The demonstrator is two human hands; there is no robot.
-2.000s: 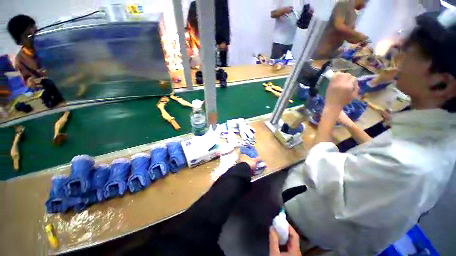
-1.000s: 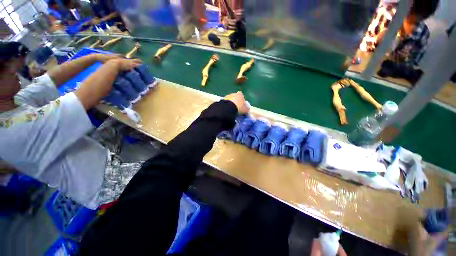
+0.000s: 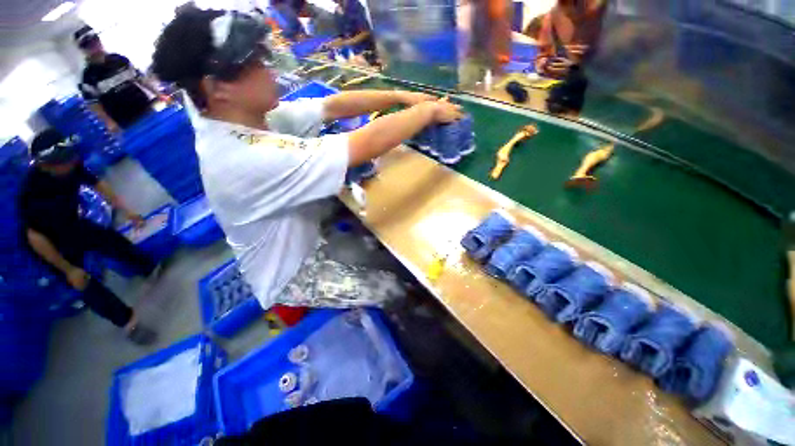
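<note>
Several blue denim sleeves (image 3: 565, 292) lie side by side in a slanting row on the tan bench (image 3: 436, 209), with their squarish open ends towards the wearer's side and whitish trim at the belt side. A white carton (image 3: 757, 402) touches the near right end of the row, cut by the picture's edge. A dark sleeve of the wearer (image 3: 322, 424) shows at the bottom edge. Neither of my hands shows, and the glue bottle that was in my right hand is out of the picture.
A seated worker (image 3: 270, 165) at the left reaches over more denim sleeves (image 3: 449, 139). The green belt (image 3: 549, 187) carries tan limb parts (image 3: 513, 152). A yellow stick (image 3: 436, 267) lies at the bench edge. Blue bins (image 3: 314, 370) stand on the floor. Another person (image 3: 78, 209) sits further left.
The view has swung left, bringing the neighbour and floor bins further into view. My left hand, which was at the far end of the sleeve row, and my right hand with the glue bottle have left the picture.
</note>
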